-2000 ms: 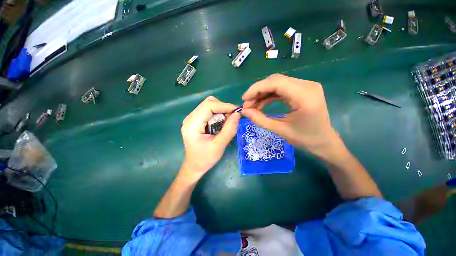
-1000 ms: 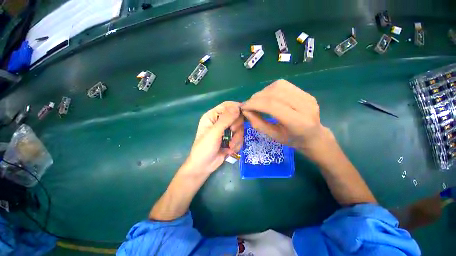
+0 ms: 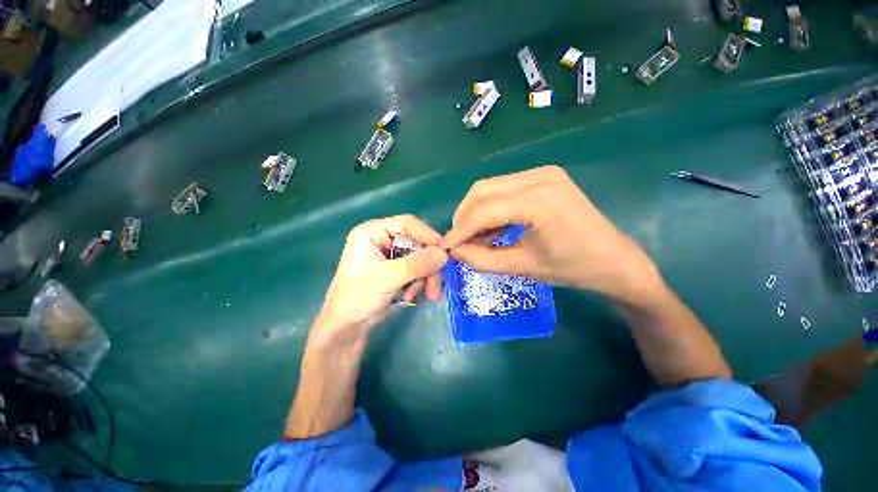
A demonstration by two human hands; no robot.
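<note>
My left hand holds a small silvery device unit, mostly hidden by the fingers. My right hand has its thumb and fingertips pinched together, touching my left fingertips at the unit's end. A tiny dark bit shows between the fingertips; what my right hand pinches is too small to tell. The blue parts tray lies just under and right of the hands, with a heap of tiny white gaskets in it. My right hand covers the tray's upper part.
Device units lie spaced along the green bench beyond the hands. Tweezers, loose white gaskets and a blister tray are at right. A clear plastic bag and cables are at left, white sheets at upper left.
Both hands have come down and a little left, still fingertip to fingertip. The unit in my left hand has been turned; its silvery side now shows between the fingers. The view has shifted slightly.
</note>
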